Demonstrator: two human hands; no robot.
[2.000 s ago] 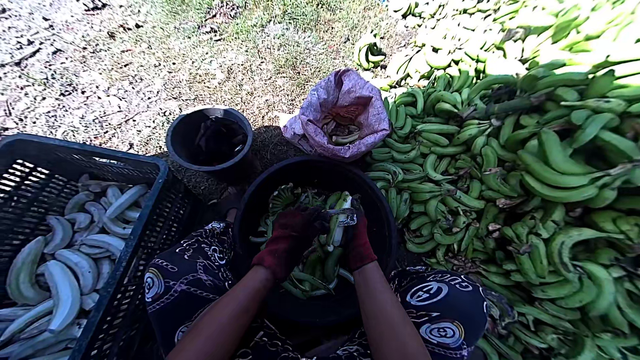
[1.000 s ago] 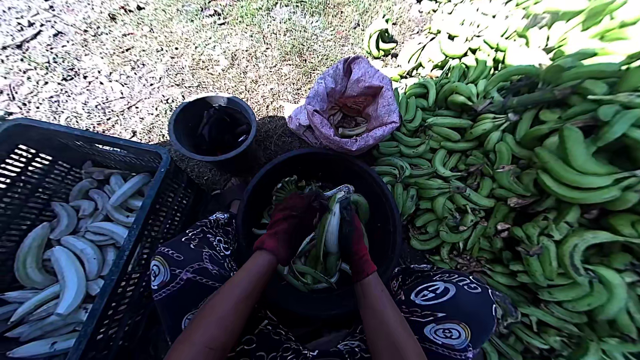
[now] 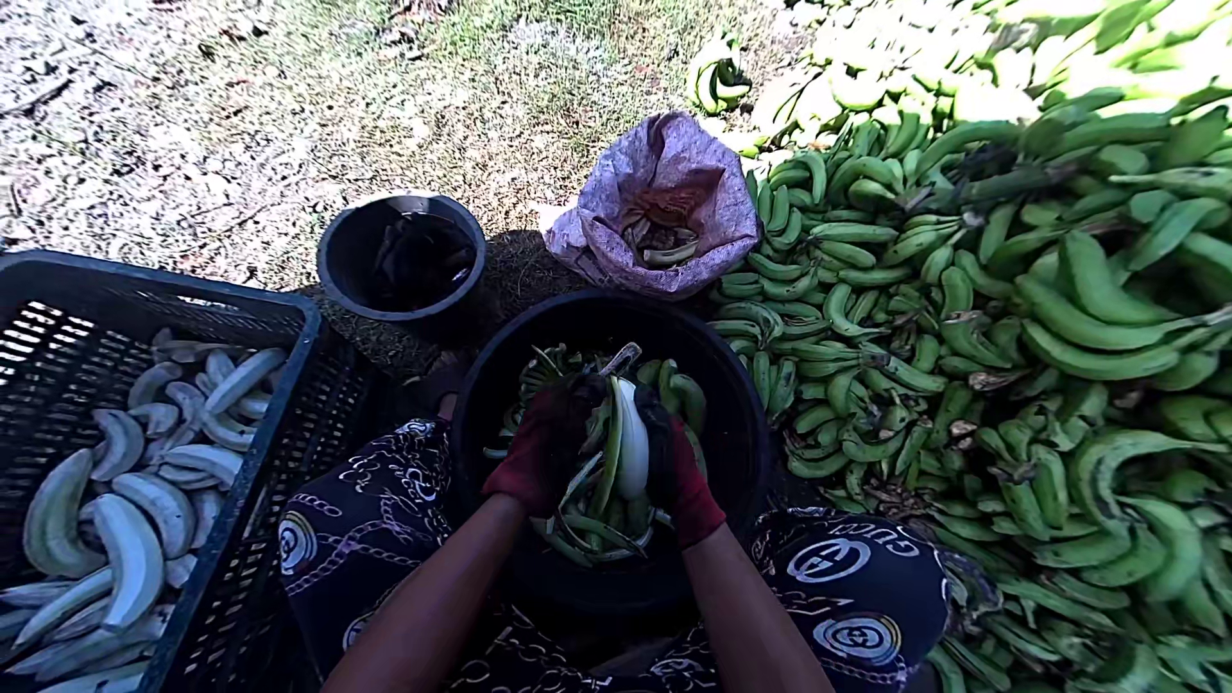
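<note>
Both hands wear dark gloves with red cuffs and are over a round black tub (image 3: 736, 385) between the knees. My left hand (image 3: 549, 438) grips a green plantain bunch (image 3: 608, 481) from its left side. My right hand (image 3: 671, 452) is on the other side, its fingers closed around a partly peeled plantain (image 3: 631, 443) whose pale flesh shows. Strips of green peel (image 3: 592, 539) hang and lie below the hands. More green plantains (image 3: 681, 393) are in the tub behind them. The fingertips are mostly hidden in shadow.
At the left, a black plastic crate (image 3: 306, 371) holds peeled plantains (image 3: 135, 558). Beyond the tub stand a dark bucket (image 3: 332, 274) with dark contents and an open woven sack (image 3: 602, 207) holding scraps. A large heap of green plantains (image 3: 962, 337) covers the right side.
The pale flesh of the plantain between my hands shows more plainly than one second ago. Both hands remain over the tub.
</note>
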